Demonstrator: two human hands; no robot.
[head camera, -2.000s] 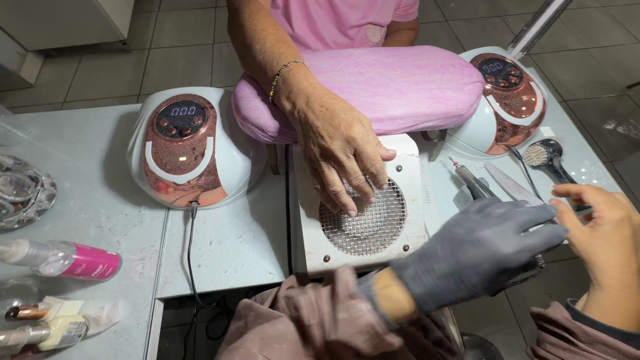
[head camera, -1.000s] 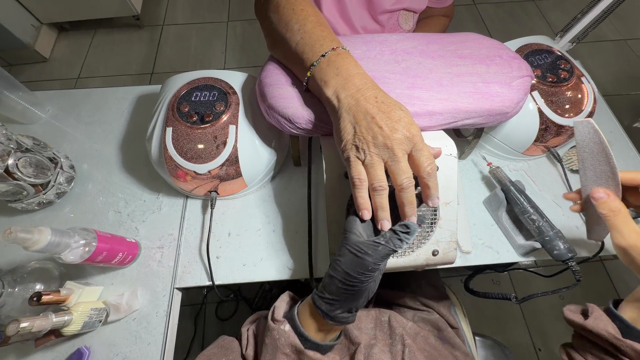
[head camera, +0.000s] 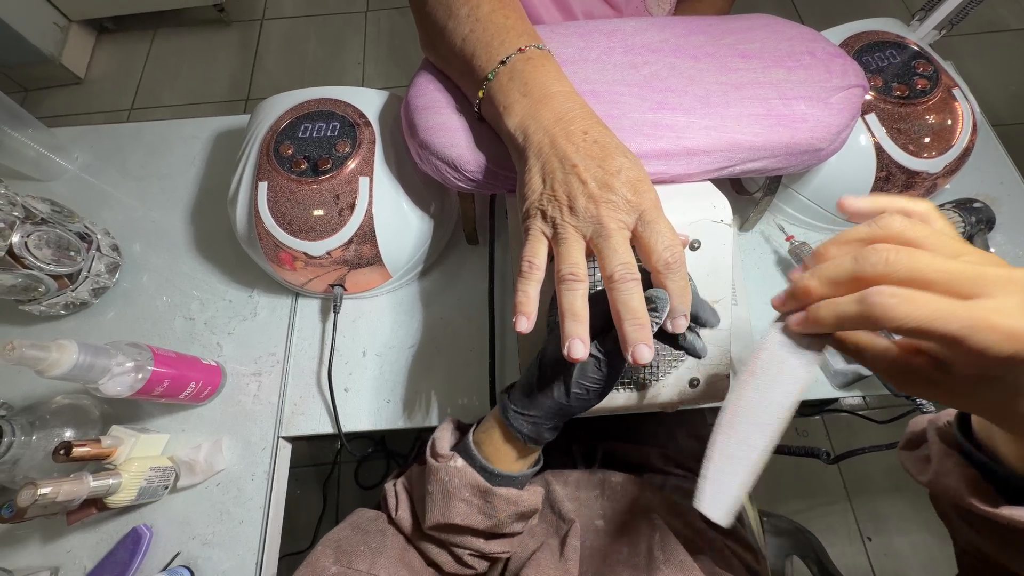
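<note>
My left hand (head camera: 572, 372), in a black glove, is under the fingers of another person's hand (head camera: 588, 192) and holds one of them between thumb and fingers. That hand lies palm down, a beaded bracelet at its wrist, its forearm across a pink cushioned armrest (head camera: 704, 96). Bare and slightly blurred, my right hand (head camera: 904, 288) grips a white nail file (head camera: 760, 424) by its upper end; the file slants down toward my lap. Beneath the hands is a white dust collector (head camera: 704, 240) with a metal mesh. An electric nail drill (head camera: 794, 246) lies partly hidden behind my right hand.
Nail lamps stand on both sides, one at the left (head camera: 316, 192) and one at the right (head camera: 920, 104). A spray bottle (head camera: 172, 374), polish bottles (head camera: 144, 480), a purple file (head camera: 124, 552) and a crystal holder (head camera: 56, 248) are at the left. Black cords hang by the table edge.
Two seconds ago my gloved left hand was at the right near my right hand; now it holds the person's finger. The white file, upright in my right hand a second ago, now points downward.
</note>
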